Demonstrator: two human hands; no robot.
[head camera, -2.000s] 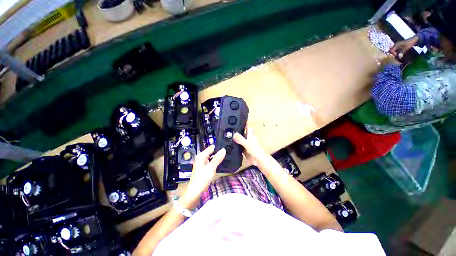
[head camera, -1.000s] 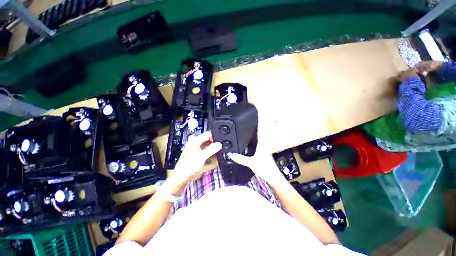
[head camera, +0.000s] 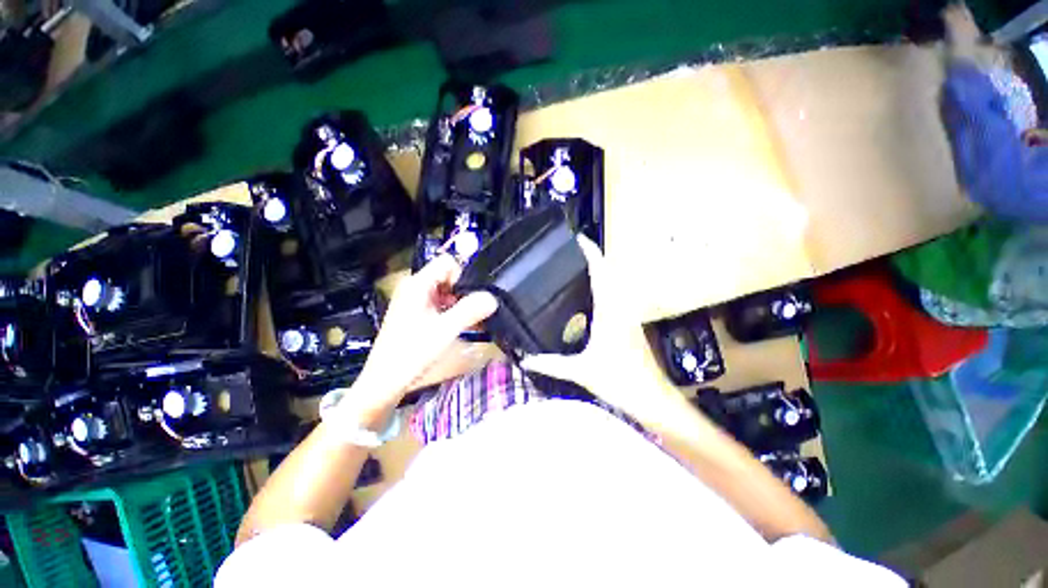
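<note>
A black plastic housing (head camera: 531, 281) is held tilted between my two hands in front of my body. A tan circle shows near its lower right. No silver disc shows on it. My left hand (head camera: 431, 322) grips its left side with the thumb on its face. My right hand (head camera: 592, 350) holds its right and lower side, with the thumb along the lower edge; its other fingers are mostly hidden behind the housing. An open housing with a silver disc (head camera: 562, 180) lies on the bench just beyond it. Another open housing (head camera: 469, 155) lies to its left.
Several black housings (head camera: 178, 402) cluster at left. A green crate (head camera: 190, 531) is lower left. Smaller black units (head camera: 764, 416) lie on a lower level at right, near a red stool (head camera: 891, 333) and a clear bin (head camera: 977, 419). A green conveyor (head camera: 644, 29) runs beyond the bench (head camera: 690, 184). A person's blue sleeve (head camera: 991, 144) is at upper right.
The held housing has been turned: its panel with round dark rings no longer shows, and slanted faces and a tan circle show now. The view has shifted, revealing more of the green crate.
</note>
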